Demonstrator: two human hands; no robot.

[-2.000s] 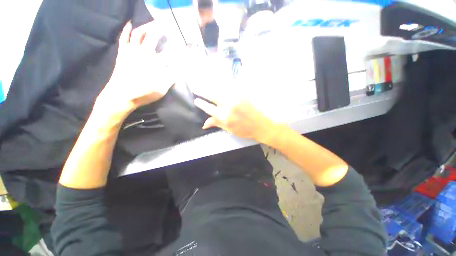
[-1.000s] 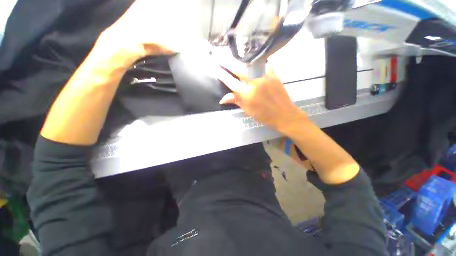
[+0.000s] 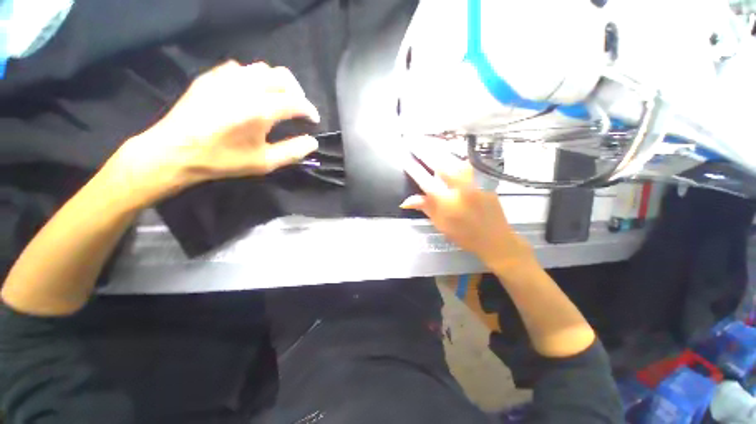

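Note:
The black garment panel [image 3: 377, 186] lies under the machine head and over the table edge, with glare on its strip near the needle area. Narrow black straps with small silvery buckle parts [image 3: 311, 163] lie on it. My left hand [image 3: 228, 124] is over the cloth left of the head, thumb and fingers apart beside the straps; nothing shows held. My right hand [image 3: 468, 207] rests on the panel's right edge, fingers spread and pointing to the needle area. The presser foot is lost in glare.
The white machine head with blue stripe [image 3: 514, 58] fills the top right. A black phone [image 3: 570, 199] and small coloured items [image 3: 634, 207] lie on the table right. The grey table edge [image 3: 331, 261] crosses below. Blue crates [image 3: 680, 397] stand at lower right.
The view has shifted, and the machine head now covers more of the top right. My left hand has come down and left off the glare strip, its thumb and fingers parted. My right hand stays by the needle area.

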